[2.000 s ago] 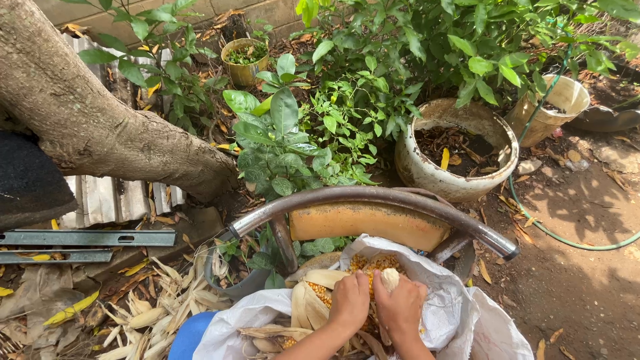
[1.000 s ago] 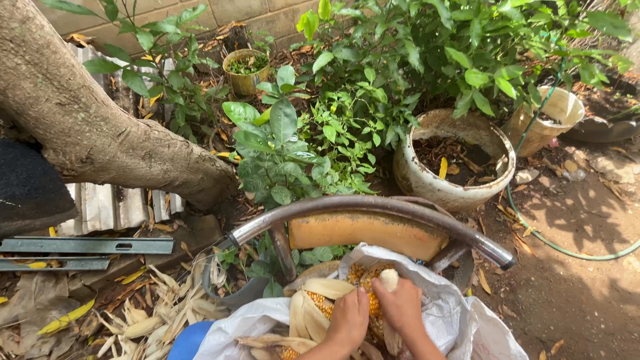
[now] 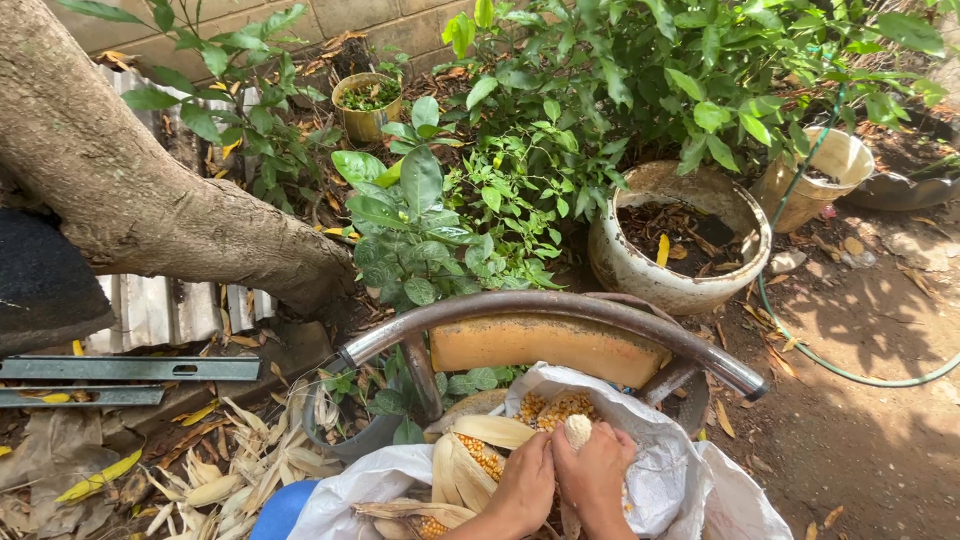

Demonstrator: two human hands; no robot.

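Observation:
Both hands are together above an open white woven sack (image 3: pixel 664 457). My right hand (image 3: pixel 595 469) is closed around a pale corn cob (image 3: pixel 577 430), whose bare end sticks up between the hands. My left hand (image 3: pixel 529 476) presses against it from the left, its fingers partly hidden. Loose yellow corn kernels (image 3: pixel 556 409) lie in the sack just beyond the hands. Left of my left hand, an ear of corn (image 3: pixel 480 456) shows kernels between its dry husks (image 3: pixel 454 476). A second husked ear (image 3: pixel 433 527) lies lower, near my left wrist.
A chair with a curved metal tube (image 3: pixel 525 301) and yellowish backrest (image 3: pixel 547 345) stands behind the sack. Dry husks (image 3: pixel 232 476) lie on the ground at left, below metal channels (image 3: pixel 135 368). A tree trunk (image 3: pixel 172 217), a rusty white planter (image 3: pixel 675 281) and a green hose (image 3: pixel 825 367) surround the spot.
Both hands stay close together around the cob over the sack, with small shifts of the fingers. The cob's bare tip remains visible.

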